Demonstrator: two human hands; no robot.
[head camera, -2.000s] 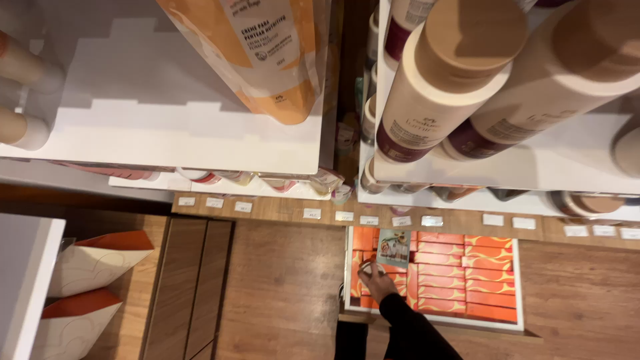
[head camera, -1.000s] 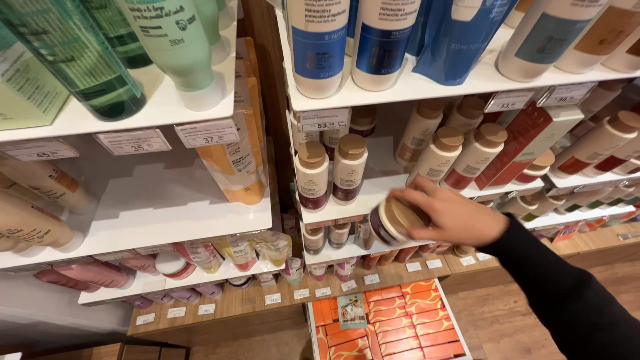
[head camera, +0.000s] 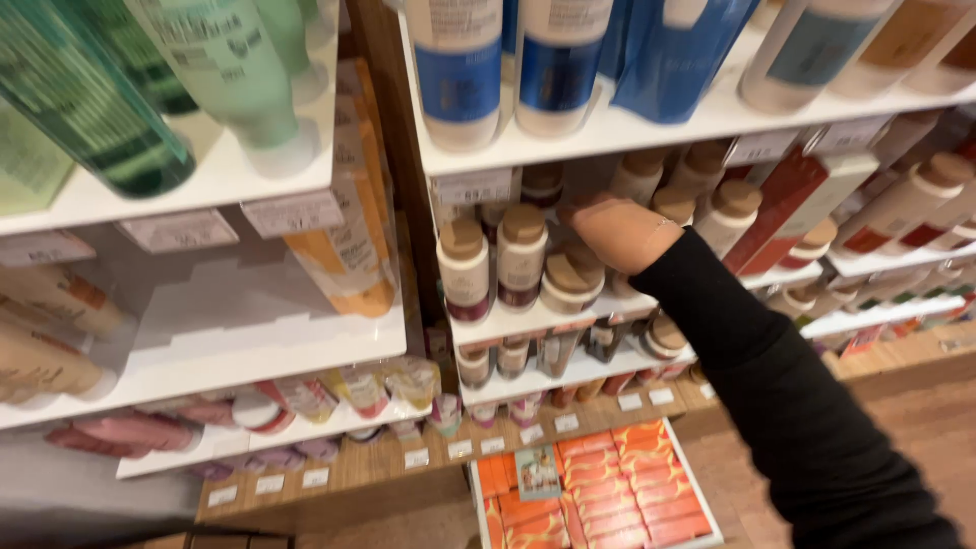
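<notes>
My right hand (head camera: 610, 229), in a black sleeve, reaches in between two white shelves at the centre. Its fingers are blurred and partly hidden, so whether they hold anything cannot be told. Just below it stands a cream jar with a brown lid (head camera: 572, 280). Left of the jar are two cream bottles with brown caps, a nearer one (head camera: 521, 255) and one farther left (head camera: 463, 268). More such bottles (head camera: 730, 217) stand right of the hand, beside a red and cream carton (head camera: 797, 206). My left hand is not in view.
Blue-labelled bottles (head camera: 563, 69) and a blue pouch (head camera: 679, 57) stand on the shelf above. Green bottles (head camera: 91, 99) and an orange pouch (head camera: 343, 259) are on the left shelves. A white-edged tray (head camera: 694, 488) of orange boxes lies below, past the wooden ledge (head camera: 358, 473).
A second ago my right hand held a brown-lidded jar at the shelf's front; a jar now stands on the shelf and the hand is deeper in. The view has swung up since the first frame.
</notes>
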